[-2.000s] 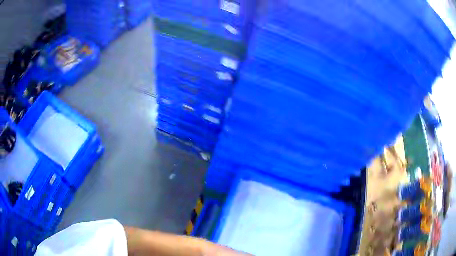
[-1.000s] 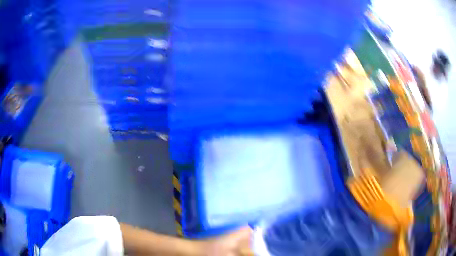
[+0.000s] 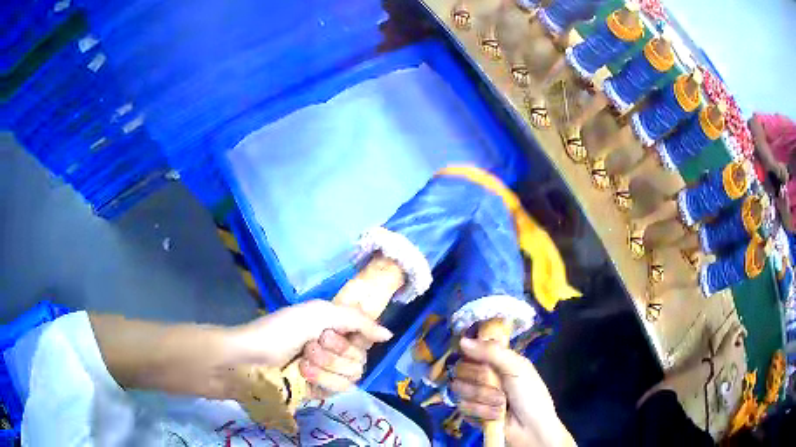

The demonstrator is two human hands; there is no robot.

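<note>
A figure lower body (image 3: 471, 231) has blue shorts, white fluffy cuffs, tan legs and a yellow-orange sash. My left hand (image 3: 319, 349) is closed around one leg below its cuff; a tan foot shows beside my wrist. My right hand (image 3: 502, 393) is closed around the other leg. The waist end points away from me, over the right part of a blue turnover tray (image 3: 253, 231) with a white tray liner (image 3: 340, 157). Whether the waist touches the tray is not clear.
A long pale workbench (image 3: 545, 153) on the right bears rows of lower bodies (image 3: 655, 74). Tall blue tray stacks (image 3: 201, 61) stand at the upper left. Grey floor (image 3: 96, 236) shows at left. Orange and dark parts (image 3: 428, 349) lie below the held shorts. A person (image 3: 777, 144) is at the far right.
The lower body, partly seen at the lower right one second ago, is now over the tray's right side. My right hand has come into view on its leg. The view has turned toward the workbench.
</note>
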